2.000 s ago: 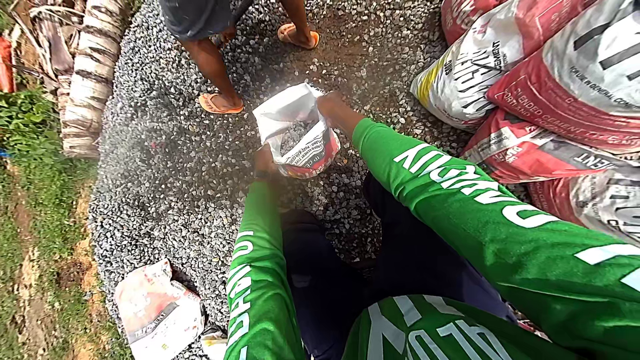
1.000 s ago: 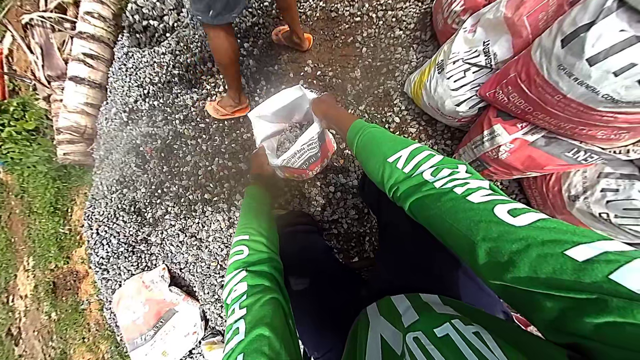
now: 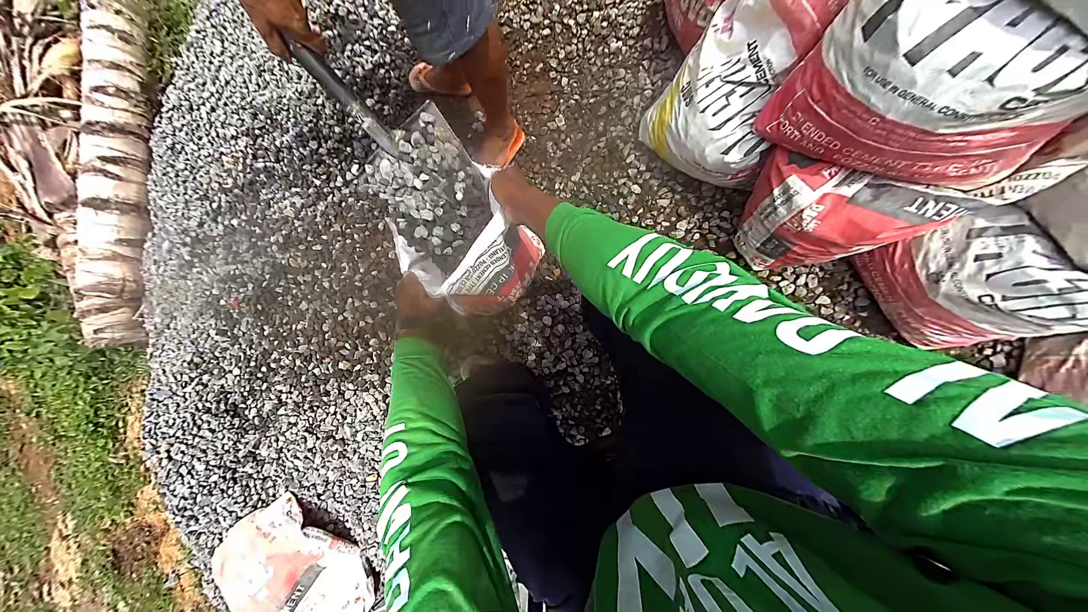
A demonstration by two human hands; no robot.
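A white and red cement sack [image 3: 497, 270] stands with its mouth spread on the gravel, between my two hands. My left hand [image 3: 419, 306] grips the near left side of its rim, and my right hand [image 3: 515, 197] grips the rim's right side. Over the mouth lies a shovel blade heaped with crushed stone [image 3: 429, 191], tilted down into the sack. The shovel's dark handle [image 3: 340, 89] runs up to another person's hand [image 3: 285, 25]. How full the sack is cannot be seen under the blade.
Grey gravel [image 3: 255, 340] spreads to the left, with a palm trunk [image 3: 110, 170] beyond its edge. Filled cement sacks [image 3: 926, 93] are piled at the right. A flattened sack [image 3: 289, 561] lies at the lower left. The other person's sandalled foot [image 3: 501, 146] is just past the held sack.
The other person's hand and a shovel loaded with stone have come into view, the blade now over the sack's mouth. My hands still hold the rim.
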